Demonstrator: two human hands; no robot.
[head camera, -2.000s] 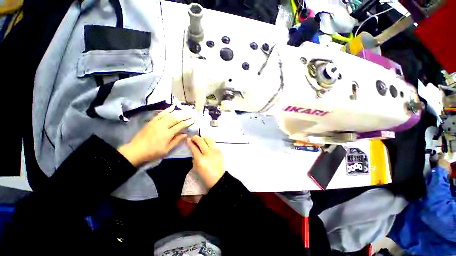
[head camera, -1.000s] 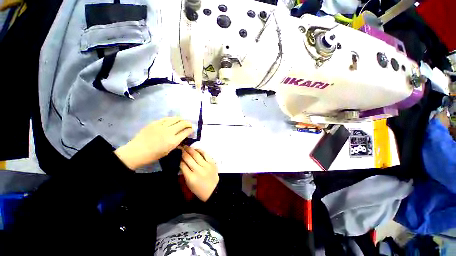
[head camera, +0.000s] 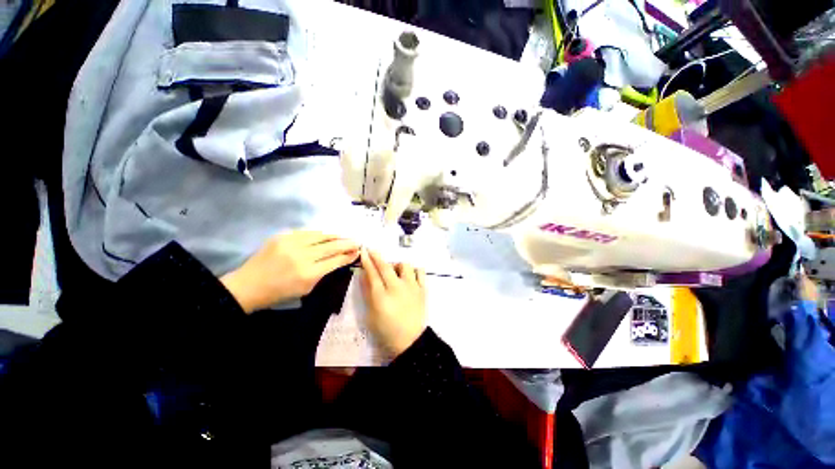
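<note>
The garment panel (head camera: 183, 220), pale grey with black strips, lies left of the needle and hangs over the table's front edge. A pocket piece (head camera: 229, 64), black with a grey band, is at its top. My left hand (head camera: 298, 267) lies on the panel's right edge, its fingertips pinching the fabric. My right hand (head camera: 394, 302) meets them, its fingertips on the same edge just in front of the presser foot (head camera: 408, 229). The white sewing machine (head camera: 586, 215) stands to the right. Whether the presser foot touches the fabric is too blurred to tell.
On the white table (head camera: 476, 330) lie a dark rectangle with a reddish edge (head camera: 597, 330), a printed sticker (head camera: 650, 321) and yellow tape (head camera: 685, 325). A heap of grey fabric (head camera: 641, 412) is below at the right. A person's blue sleeve (head camera: 778, 394) is at the far right.
The view has shifted. Since a second ago, my hands and the pinched edge are closer to the presser foot. The dark edge that stretched from the needle to my fingers no longer shows.
</note>
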